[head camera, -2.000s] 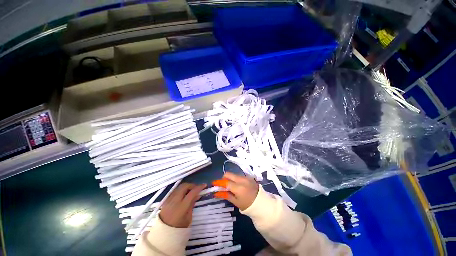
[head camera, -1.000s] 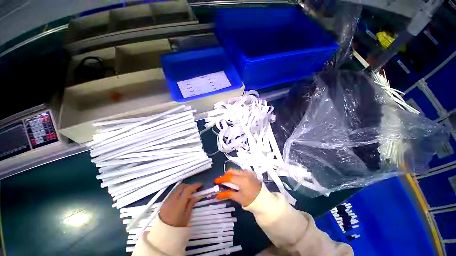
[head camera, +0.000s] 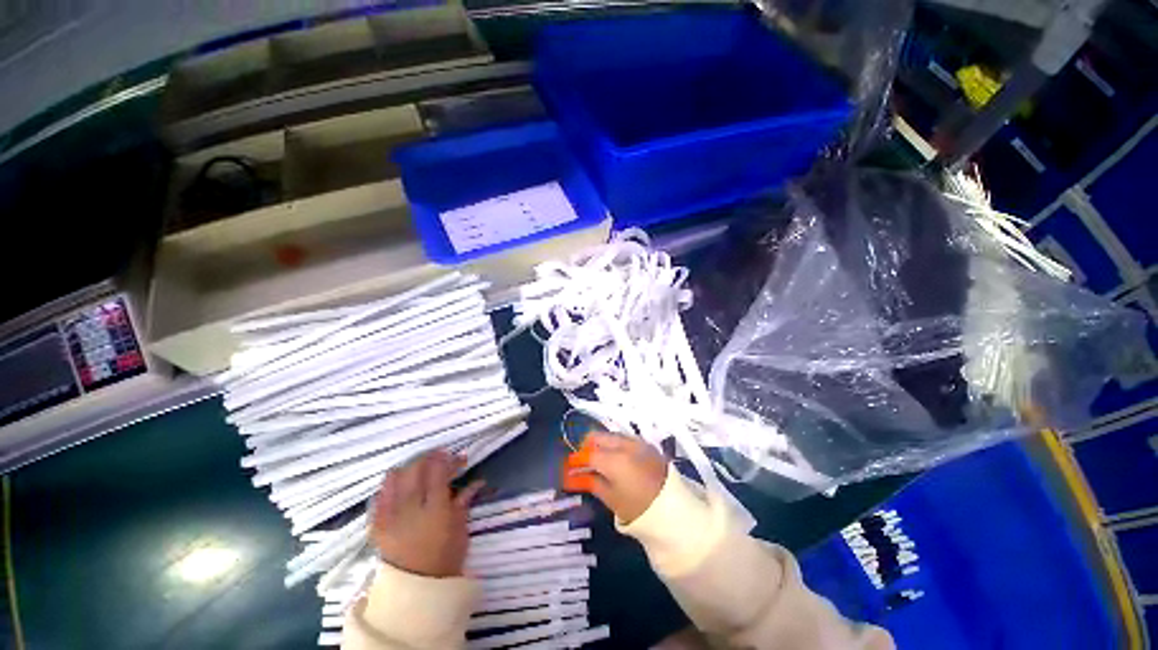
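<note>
My left hand (head camera: 422, 514) lies over the lower edge of the stack of slim white sleeves (head camera: 368, 381), fingers spread a little; whether it grips a sleeve is hidden. My right hand (head camera: 620, 477) is to its right, with orange finger cots (head camera: 579, 467) on bunched fingertips. A thin pale loop shows just above those fingertips; I cannot tell if they pinch anything. Rows of banded white sleeves (head camera: 533, 571) lie below and between the hands. A curly tangle of white tape (head camera: 622, 318) lies right of the stack.
Behind are a beige parts tray (head camera: 292, 254), a small blue tray (head camera: 508, 235) with a paper label and a large blue bin (head camera: 686, 165). A clear plastic bag (head camera: 825, 343) is at right, above a lower blue bin (head camera: 978, 546). A digital scale (head camera: 102, 343) stands far left.
The white sleeve piece between my hands is no longer held between them. My left hand has moved left and up onto the stack. The orange fingertips of my right hand have closed together.
</note>
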